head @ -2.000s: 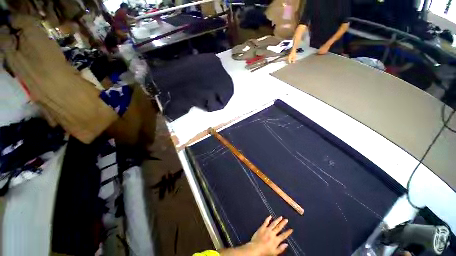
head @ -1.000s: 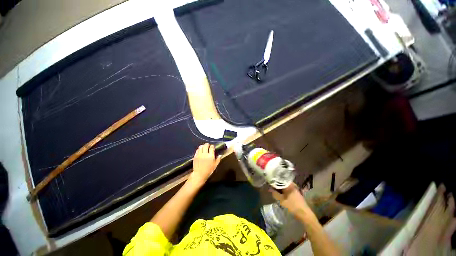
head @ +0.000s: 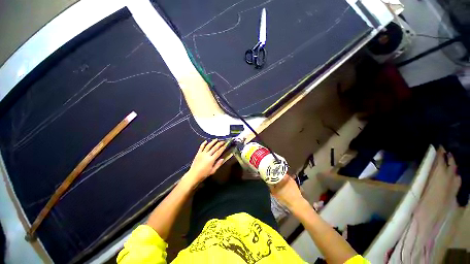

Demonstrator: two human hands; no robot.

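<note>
The electric cloth cutting machine, with a pale body and red-yellow label, is at the table's near edge. My right hand is closed around its rear, partly hidden by the motor. My left hand lies flat with fingers spread on the near edge of the dark fabric lay, just left of the machine's foot. White chalk lines run over the cloth. A small dark block with a yellowish mark lies in the gap beside the foot. A black cord runs from the machine across the gap.
A bowed wooden ruler lies on the left lay. Black-handled shears lie on the second dark lay, beyond a curved gap showing the white table. Shelves with cloth are below at right.
Over the last second, the view has shifted slightly and the machine sits closer to my left hand. Two seconds ago, my left hand lay on the cloth near the ruler, with the machine at lower right.
</note>
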